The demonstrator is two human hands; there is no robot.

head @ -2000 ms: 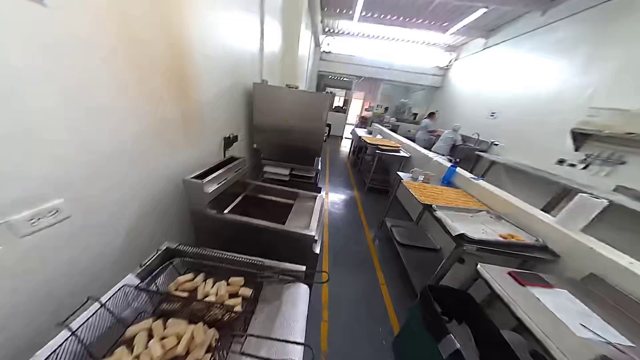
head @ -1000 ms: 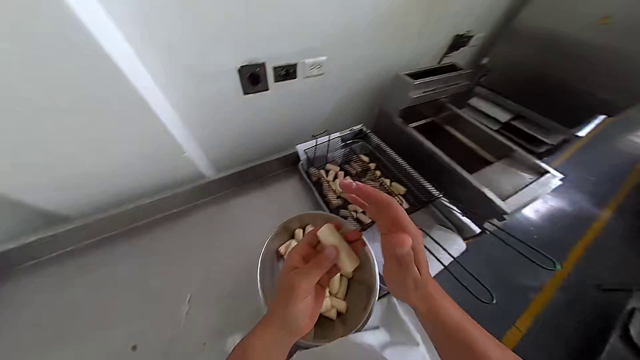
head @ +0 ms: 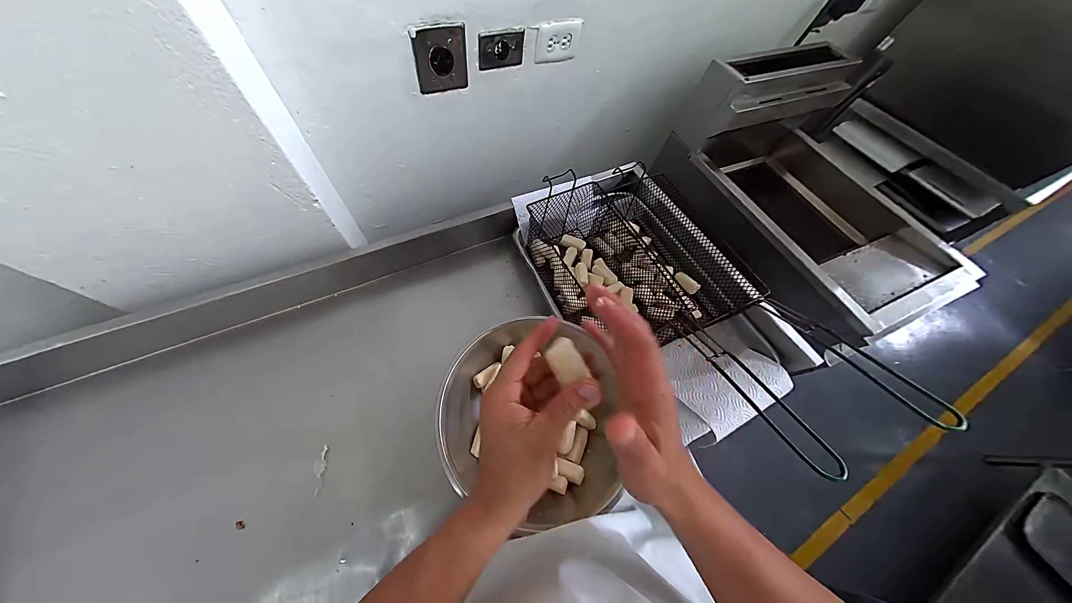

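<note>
Over a round metal bowl (head: pixel 455 419), my left hand (head: pixel 523 419) holds a pale, stubby piece of food (head: pixel 567 360) between thumb and fingers. My right hand (head: pixel 641 402) is raised just to the right of it, fingers apart and nothing in its grip. Several more pale pieces (head: pixel 571 471) lie in the bowl below, partly hidden by my hands. Beyond the bowl, two black wire fryer baskets (head: pixel 695 243) rest on a paper-lined tray, with similar pieces (head: pixel 603 270) in and under the mesh.
The bowl stands on a steel counter (head: pixel 251 427) against the wall. Basket handles (head: pixel 787 419) stick out over the counter's right edge, above paper towel (head: pixel 729 385). A steel deep fryer (head: pixel 888 276) stands to the right, beside a floor with a yellow line (head: pixel 896 465).
The view has swung down from the aisle to the counter. Since one second ago, my right hand has come closer to my left, which still holds a pale piece.
</note>
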